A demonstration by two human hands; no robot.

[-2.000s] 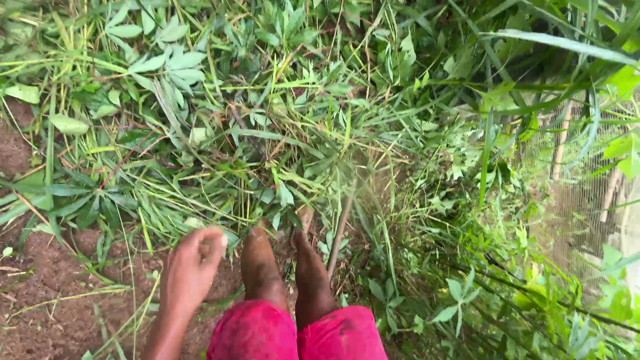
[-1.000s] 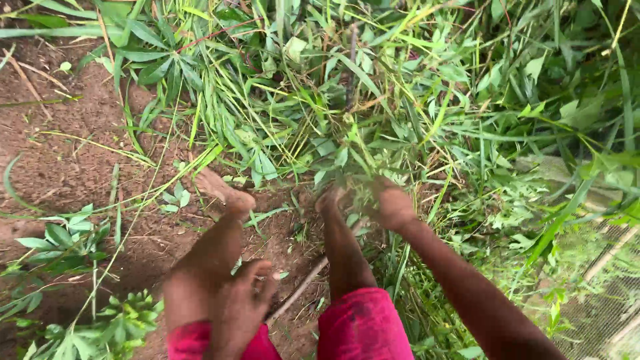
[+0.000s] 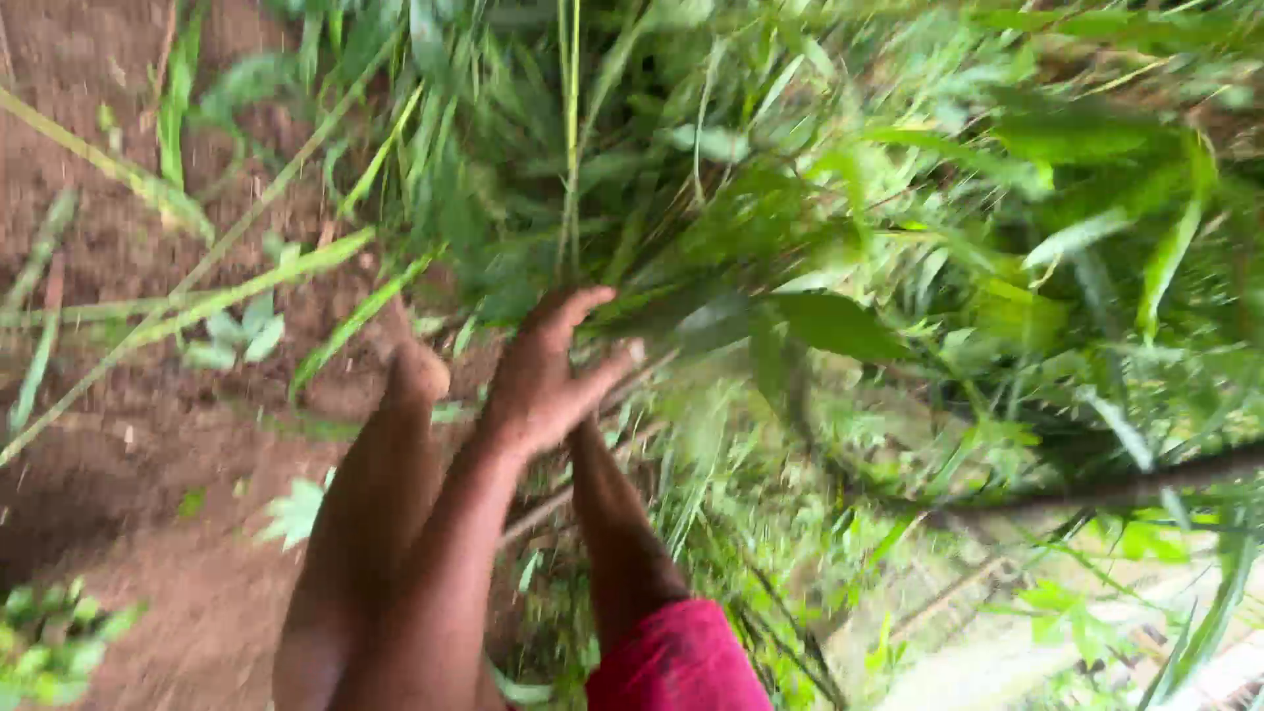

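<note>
My left hand [image 3: 548, 380] reaches up from the bottom of the head view, its thumb and fingers apart. Its fingertips are beside a blurred clump of long grass and broad green leaves [image 3: 839, 326]; no firm hold on them shows. Upright grass stems [image 3: 571, 178] rise just beyond the fingers. A thin wooden stick [image 3: 538, 513] lies on the ground, passing behind my hand and lower leg. My right hand is not in view.
My bare legs stand on either side of the left forearm, with red-brown soil [image 3: 197, 494] to the left. Dense weeds fill the upper right. A dark woody stem [image 3: 1106, 492] crosses the right side, above a pale blurred surface [image 3: 1037, 652].
My left hand has moved forward from beside the legs to the leaves. My right hand, over the weeds one second ago, has left the view. The view has shifted.
</note>
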